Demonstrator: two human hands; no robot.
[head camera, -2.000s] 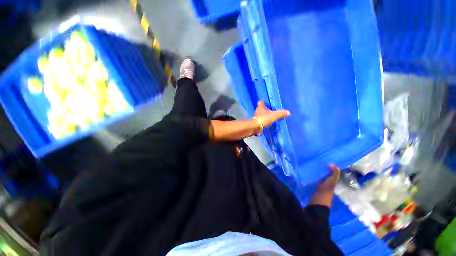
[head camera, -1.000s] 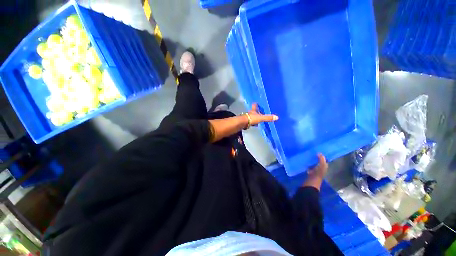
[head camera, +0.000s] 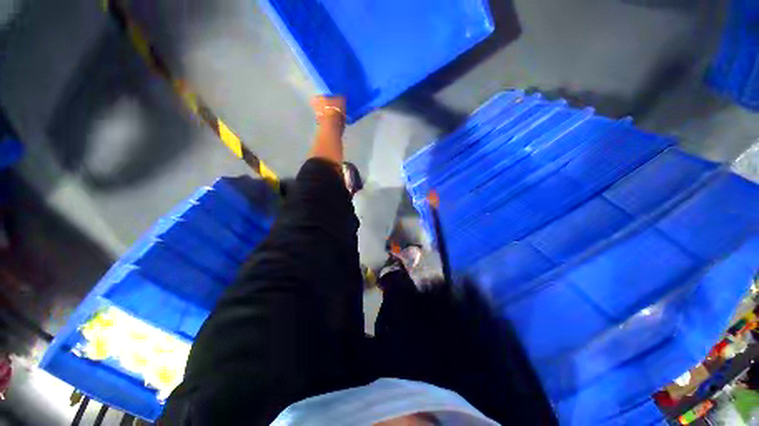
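An empty blue crate (head camera: 391, 46) is at the top centre, cut off by the picture's edge. My left hand (head camera: 329, 110), with a bracelet at the wrist, is at the crate's near left corner and grips its rim. Its fingers are mostly hidden. Whether the crate rests on the floor or is lifted cannot be told. My right hand cannot be made out; the dark right sleeve is blurred at lower right.
A slanting stack of nested blue crates (head camera: 574, 225) fills the right side. Another crate stack (head camera: 179, 258) at lower left holds yellow bagged pieces (head camera: 133, 343). Black-and-yellow tape (head camera: 229, 139) crosses the grey floor. Mixed coloured items lie at the lower right edge.
The view has turned. The empty crate has moved from the right to the top centre, away from the stack, with my left hand on it. My right hand has left its rim and gone from sight.
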